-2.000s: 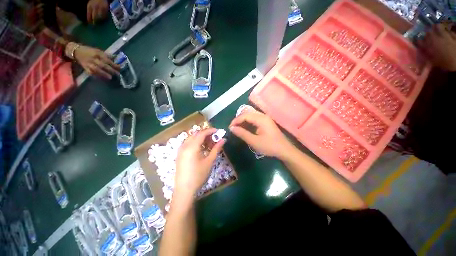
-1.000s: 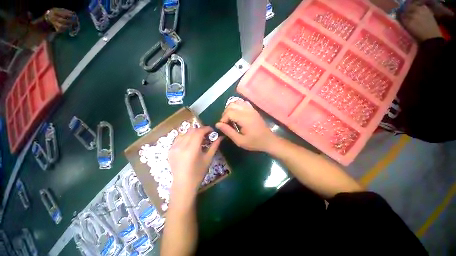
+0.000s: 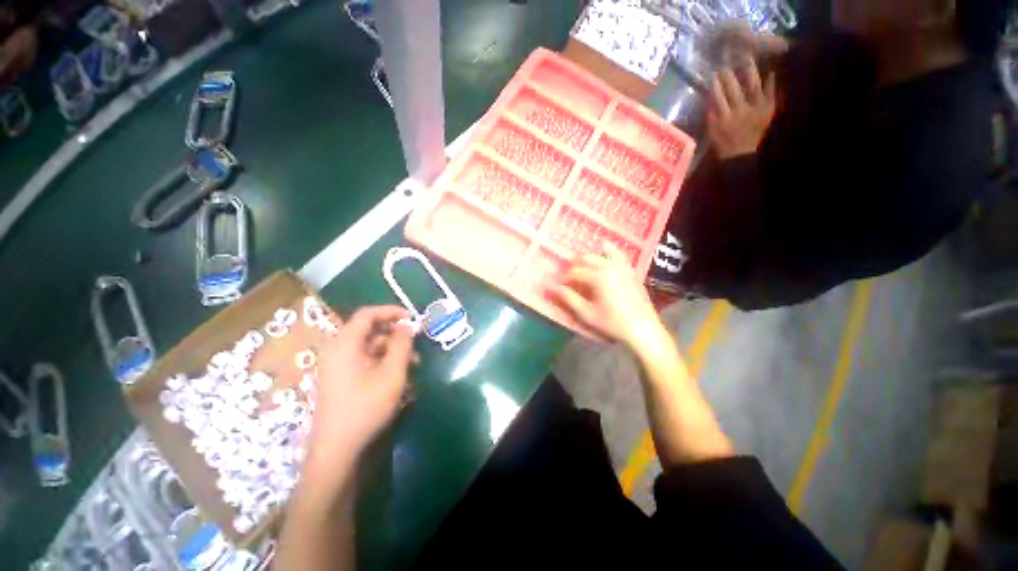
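My left hand (image 3: 363, 374) is over the right side of the cardboard box (image 3: 201, 318) of white rings (image 3: 251, 418). A small white part (image 3: 413, 326) shows at its pinched fingertips. A lock unit (image 3: 430, 299), a silver loop with a blue-and-white end, lies on the green surface just right of those fingertips. My right hand (image 3: 603, 296) reaches into the near pocket of the salmon-red parts tray (image 3: 474, 229), fingertips down among tiny fittings. I cannot tell whether its fingers hold any.
Several lock units (image 3: 221, 251) lie scattered on the green surface at left, with a dense batch (image 3: 134, 507) at the lower left. A grey-white post (image 3: 413, 95) stands beyond the tray. Another person's hand (image 3: 739, 103) is at the upper right, near a second box of white rings (image 3: 625, 39).
The view has swung right, so the tray and box appear further left. My right hand has moved away from my left hand to the tray. The lock unit between them is now uncovered.
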